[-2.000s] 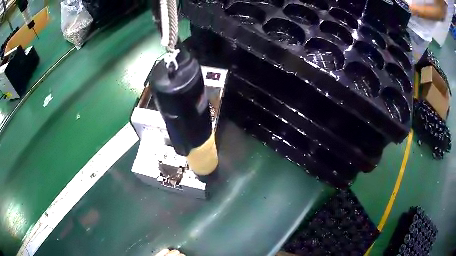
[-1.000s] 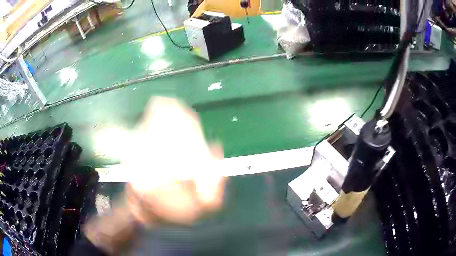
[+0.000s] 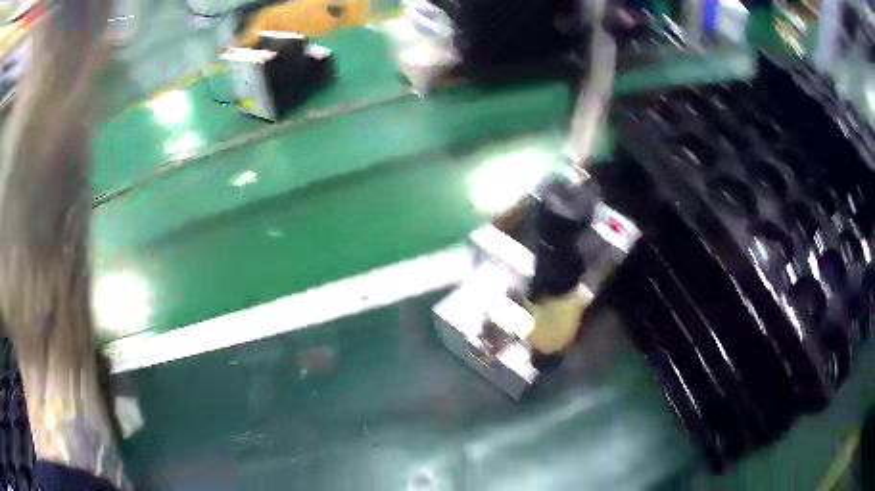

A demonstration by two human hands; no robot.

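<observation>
A bare forearm (image 3: 48,268) with a dark cuff at its lower end runs up the left edge, very blurred. It appears to be my left arm; its hand cannot be made out at the top edge. My right hand is out of the picture. The electric screwdriver (image 3: 561,259), black with a cream grip, hangs nose-down at centre right, with no hand on it. Behind and left of it the white screw feeder (image 3: 480,312) stands on the green bench (image 3: 288,412).
Stacked black blister trays (image 3: 691,288) rise right of the feeder. Part of another dark tray stack (image 3: 13,422) shows at lower left. A white strip (image 3: 288,312) crosses the bench. Beyond are a black-and-white box (image 3: 273,77) and a clear bag (image 3: 427,48).
The view has turned right since one second ago, so the feeder and screwdriver sit nearer the middle. The blurred hand and arm at centre left are now a forearm along the left edge.
</observation>
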